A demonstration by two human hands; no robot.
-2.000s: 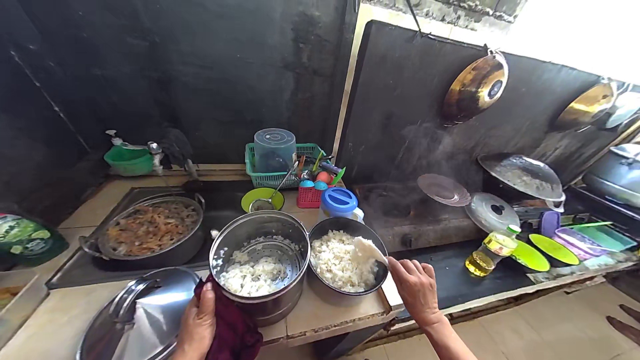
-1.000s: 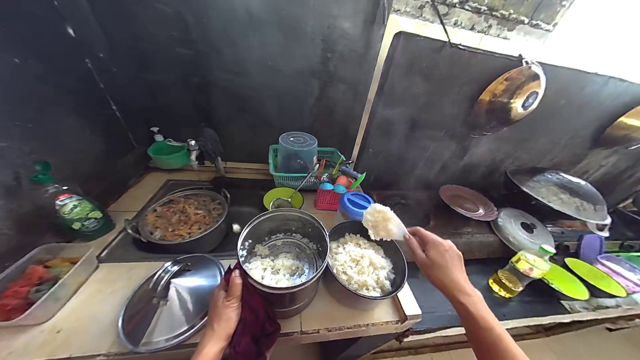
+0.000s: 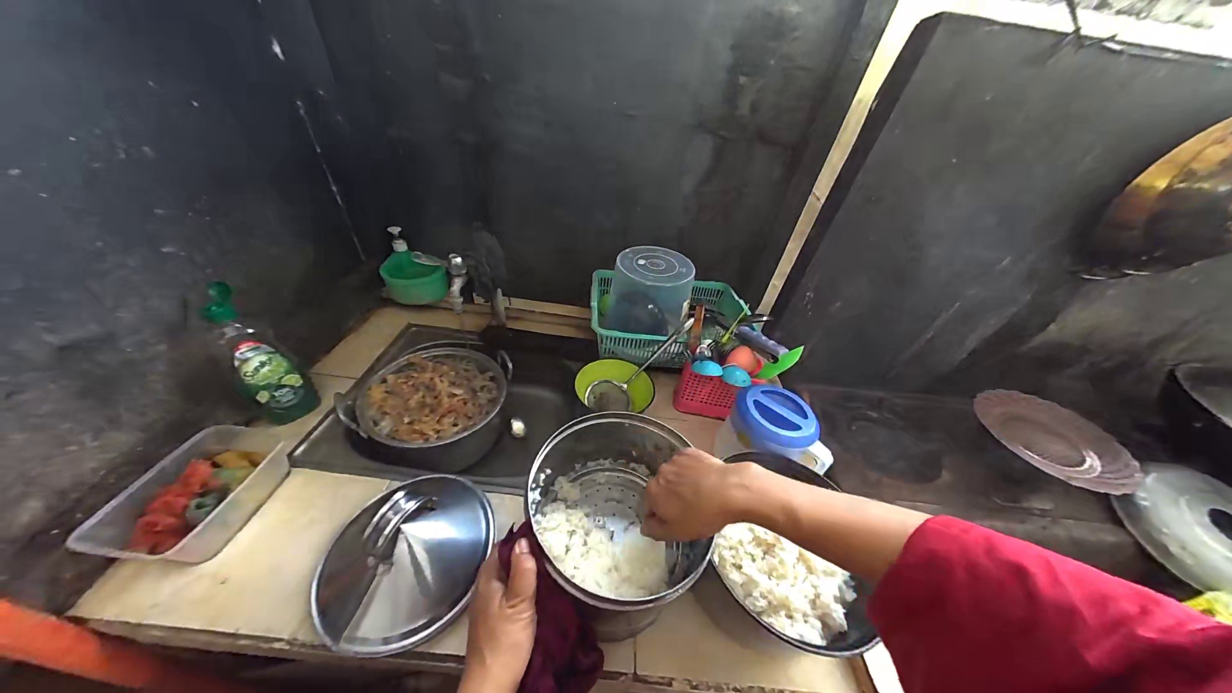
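Observation:
A tall metal steamer pot with a perforated bottom stands at the counter edge, holding white rice. My left hand grips a dark red cloth against the pot's left side. Inside the pot mouth, my right hand is closed, its fingers turned down; the rice spoon seen earlier is hidden beneath it, apart from perhaps a pale part in the rice. To the right, partly under my right forearm, a dark bowl holds more rice.
A domed steel lid lies left of the pot. Behind it, a pan of food sits in the sink. A plastic container and green dish soap bottle are at left. A blue-lidded jug and utensil basket stand behind the bowl.
My right hand has moved left from above the rice bowl into the steamer pot. A second ago it held a white spoon loaded with rice. My left hand stays at the pot with the cloth.

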